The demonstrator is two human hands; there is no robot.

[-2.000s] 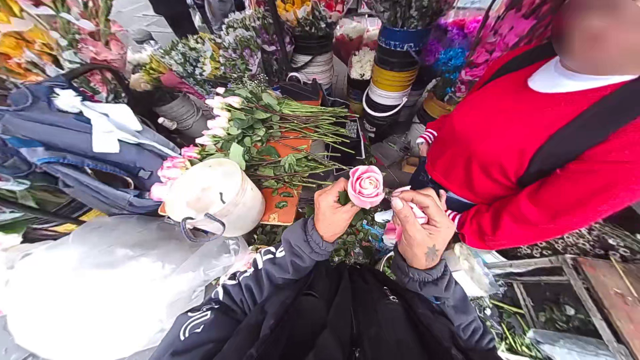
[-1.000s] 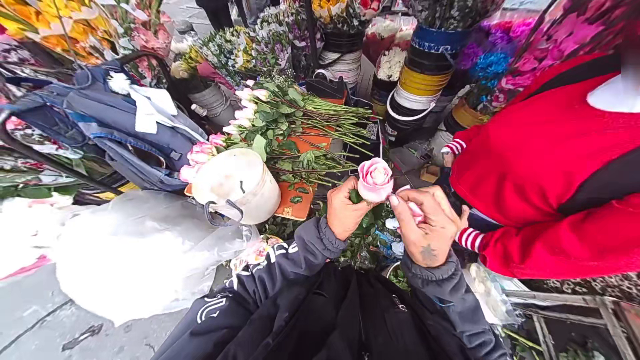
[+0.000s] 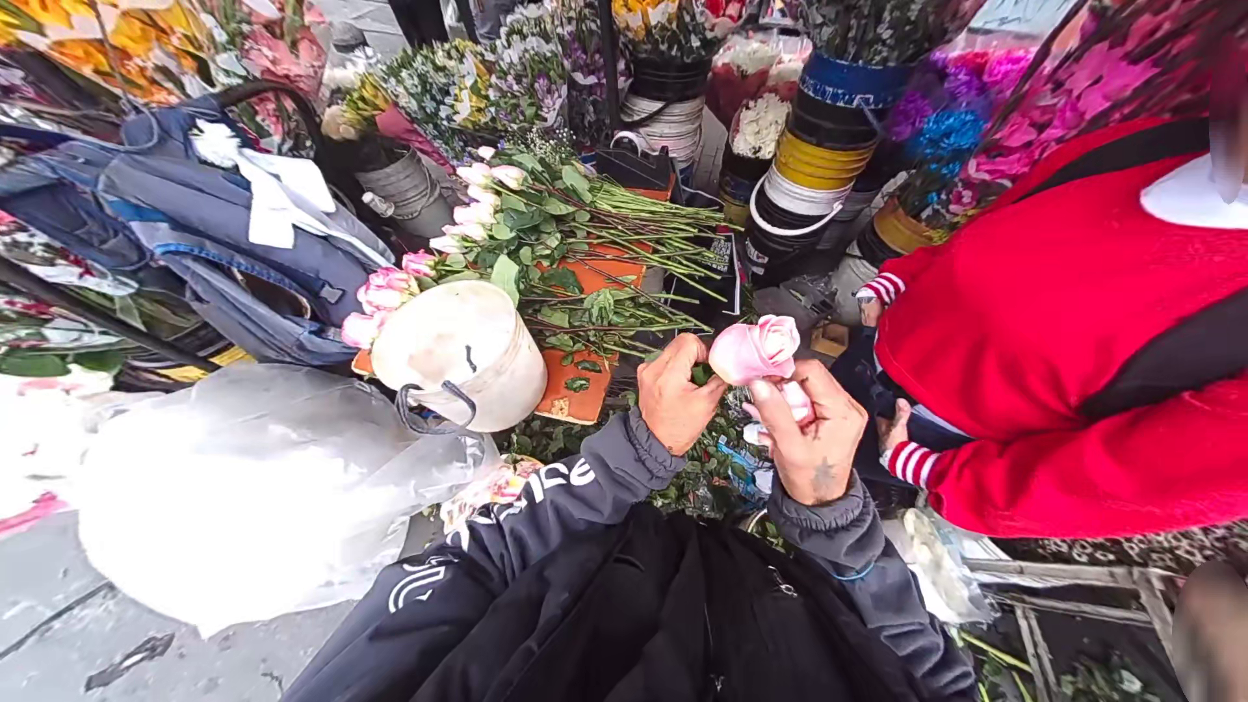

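A pink rose (image 3: pixel 753 351) with open outer petals is held up in front of me. My left hand (image 3: pixel 681 395) is closed around it just below the bloom, where a little green shows. Thumb and fingers of my right hand (image 3: pixel 811 429) touch the underside of the bloom, and pink petals (image 3: pixel 792 402) lie within that hand. The rose's stem is mostly hidden. To the left, pale pink roses (image 3: pixel 480 195) with long green stems (image 3: pixel 663 229) lie in a pile on an orange surface. Darker pink roses (image 3: pixel 386 291) rest behind a white plastic bucket (image 3: pixel 526 375).
A person in a red sweater (image 3: pixel 1063 341) stands close at the right. Blue backpack (image 3: pixel 229 229) and clear plastic bag (image 3: pixel 244 487) are at the left. Stacked buckets (image 3: pixel 824 161) and flower bunches line the back. A wooden frame (image 3: pixel 1063 575) lies at lower right.
The rose has turned in my hands, its bloom now facing more to the right than one second ago. The red-sweatered person's second hand has come into view near the waist.
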